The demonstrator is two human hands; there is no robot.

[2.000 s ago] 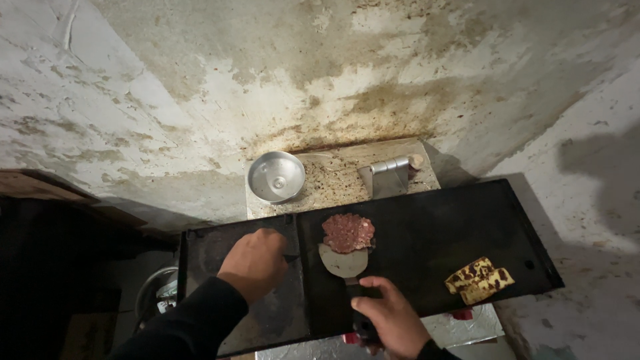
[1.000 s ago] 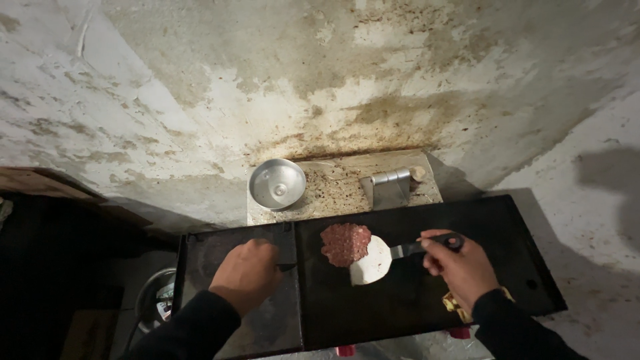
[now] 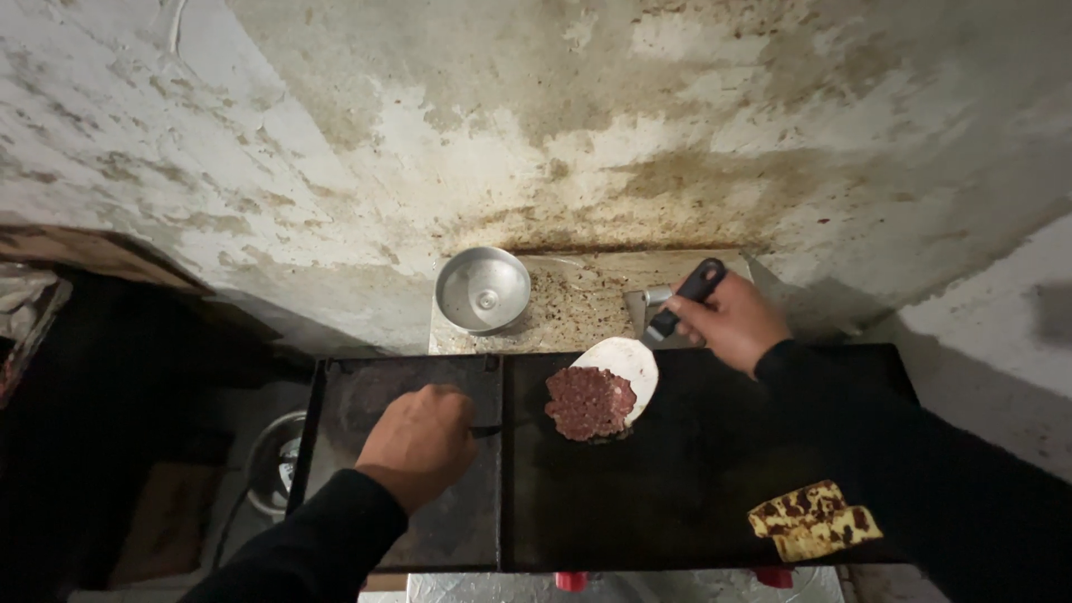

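A thin reddish-brown meat patty (image 3: 590, 404) lies on the black griddle (image 3: 636, 511), just right of its dividing ridge. My right hand (image 3: 733, 322) grips the black handle of a wide metal spatula (image 3: 624, 364), whose blade meets the patty's upper right edge; how far it reaches beneath cannot be told. Over the left griddle section, my left hand (image 3: 427, 444) is closed around a dark, thin object (image 3: 486, 431) that pokes out to the right, mostly hidden by the fingers. Browned yellow slabs of food (image 3: 812, 521) rest at the lower right of the griddle.
Behind the griddle, a round metal bowl (image 3: 482, 291) and a metal bracket-like piece (image 3: 649, 301) stand on a stained ledge (image 3: 569, 306) against the wall. Red knobs (image 3: 571, 580) show at the front edge. A metal bowl (image 3: 276, 465) sits lower down at the left.
My right hand has swung with the spatula from the front of the griddle, past its right side, to the back. The blade has gone round the patty's edge. My left hand stays over the left section.
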